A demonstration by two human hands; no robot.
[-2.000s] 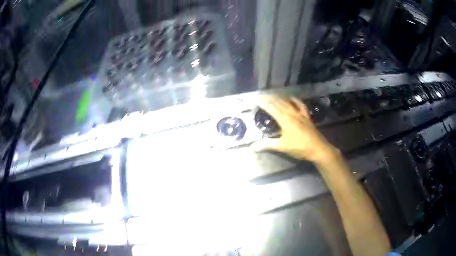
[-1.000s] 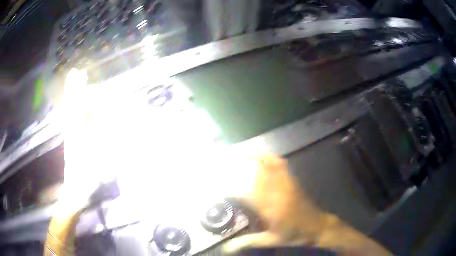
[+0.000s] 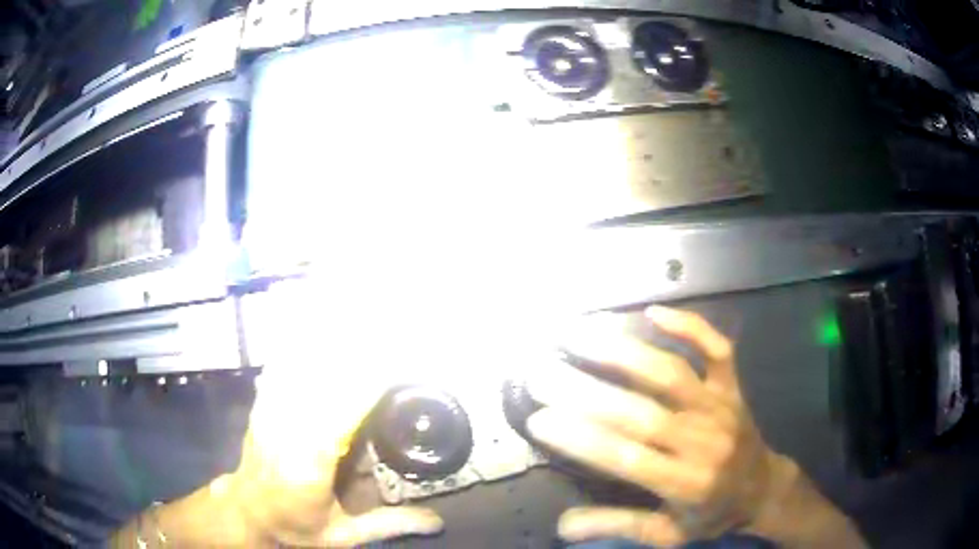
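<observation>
A carrier plate (image 3: 505,508) lies nearest me, with two round black units along its far edge. The left unit (image 3: 423,431) shows whole. The right unit (image 3: 523,407) is partly covered by my right hand (image 3: 655,424), whose fingers are spread over that end of the plate. My left hand (image 3: 306,456) is at the plate's left side, thumb low along it; glare washes out its fingers, so its grip is unclear. A second carrier plate (image 3: 687,161) lies on the green belt beyond, with two round black units (image 3: 566,62) at its far edge.
The green belt (image 3: 816,139) runs beyond a silver rail (image 3: 773,255). Dark plates (image 3: 872,375) stand at the right. A dark opening between rails is at the left. Strong glare hides the middle left.
The view has shifted. Both hands are now at the near plate; the right hand has come over its right unit. A plate with two units now shows on the belt, where green belt showed before.
</observation>
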